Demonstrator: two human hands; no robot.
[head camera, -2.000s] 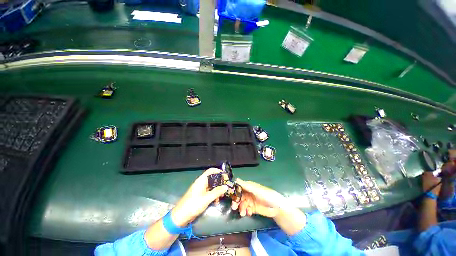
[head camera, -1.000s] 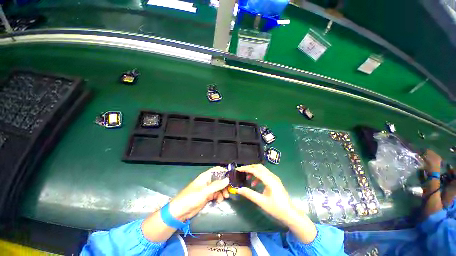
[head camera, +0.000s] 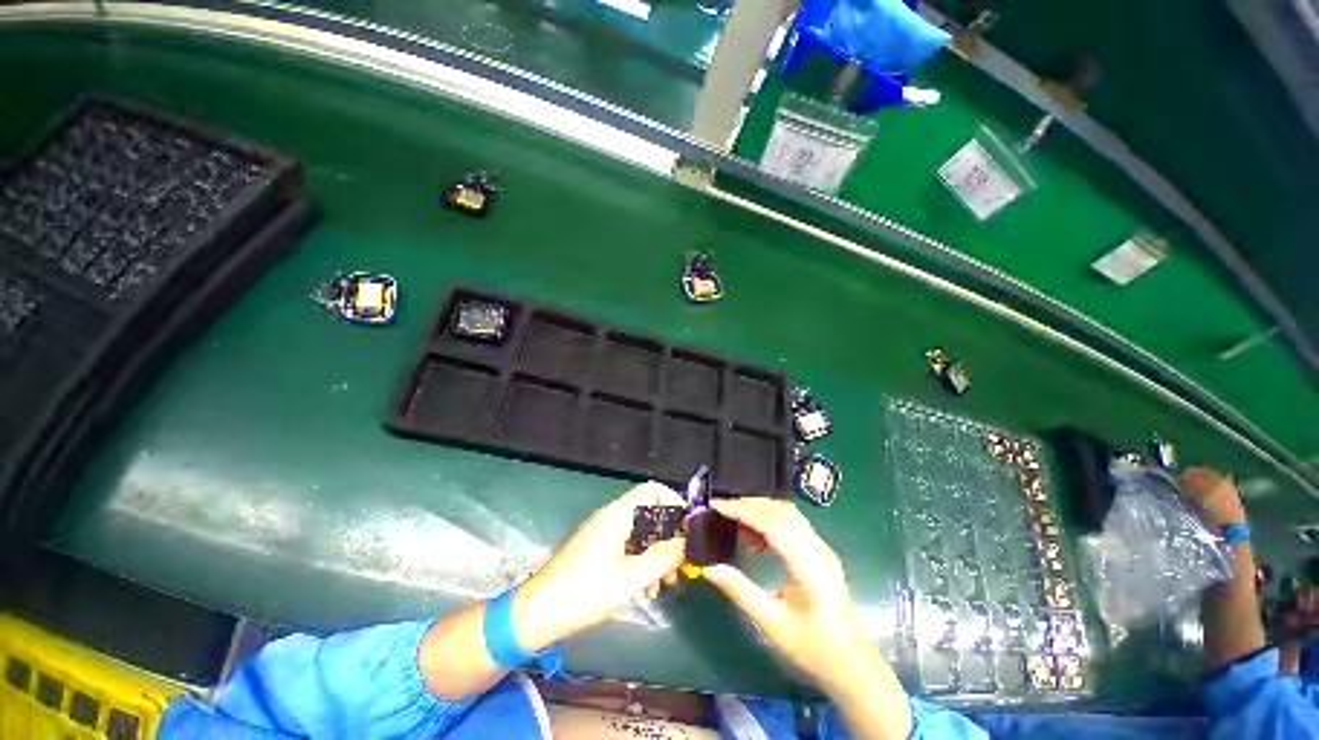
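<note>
My left hand (head camera: 600, 567) holds a dark squarish device part (head camera: 658, 529) between thumb and fingers, below the black foam tray. My right hand (head camera: 793, 578) grips a dark piece (head camera: 709, 538) upright against it. A small yellow-orange bit (head camera: 692, 571) shows under the pieces, between the hands. The fingers hide much of both parts. The black foam tray (head camera: 590, 442) has one device (head camera: 479, 318) in its upper left pocket; its other pockets hold nothing. A blue strap is on my left wrist.
Watch housings lie left (head camera: 372, 298), behind (head camera: 702, 281) and right (head camera: 817, 479) of the tray. A clear blister tray (head camera: 955, 549) and crumpled plastic bag (head camera: 1157, 557) are at right, beside another person's hand (head camera: 1215, 499). A stacked black tray (head camera: 145, 203) is left; a yellow crate (head camera: 87, 694) lower left.
The view has tilted and swung left, bringing in the yellow crate. The hands have turned the parts, which now stand close side by side. The other person's hand has moved onto the plastic bag.
</note>
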